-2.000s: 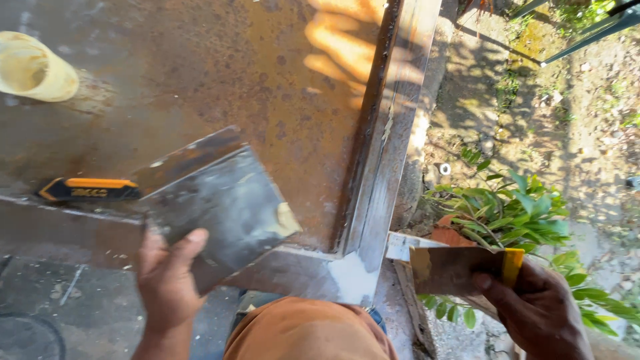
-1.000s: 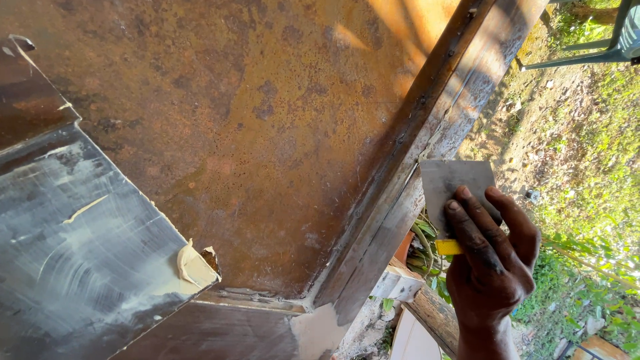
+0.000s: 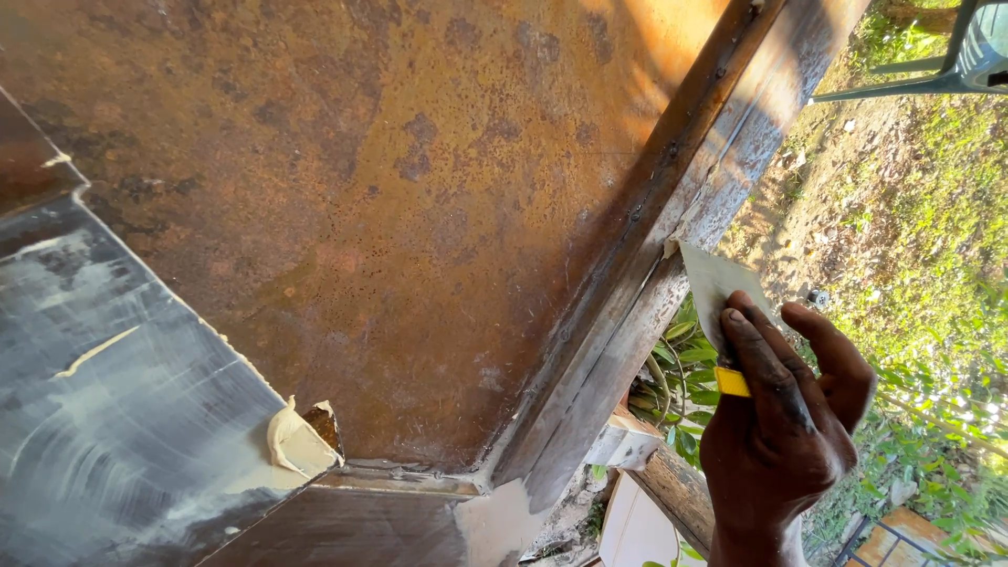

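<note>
My right hand (image 3: 780,409) grips a putty knife (image 3: 720,295) with a yellow band on its handle. The blade's tip, with a little filler on it, touches the metal frame rail (image 3: 630,315) beside a seam. At the lower left lies a flat metal plate (image 3: 134,378), smeared with pale filler; a thick dab of filler (image 3: 291,441) sits at its corner. My left hand is out of view. Behind the plate spreads a rusty metal panel (image 3: 394,220). A smooth patch of filler (image 3: 500,516) covers the frame's corner joint.
A green plastic chair (image 3: 957,59) stands at the upper right on grassy ground. Leafy plants (image 3: 689,362), a wooden log (image 3: 673,488) and a white block (image 3: 622,441) lie below the frame's outer side. Sunlight falls across the upper rail.
My right hand has brought the putty knife onto the rail, its blade now tilted. My left hand, seen earlier holding the plate, has left the view. The view has moved closer to the panel.
</note>
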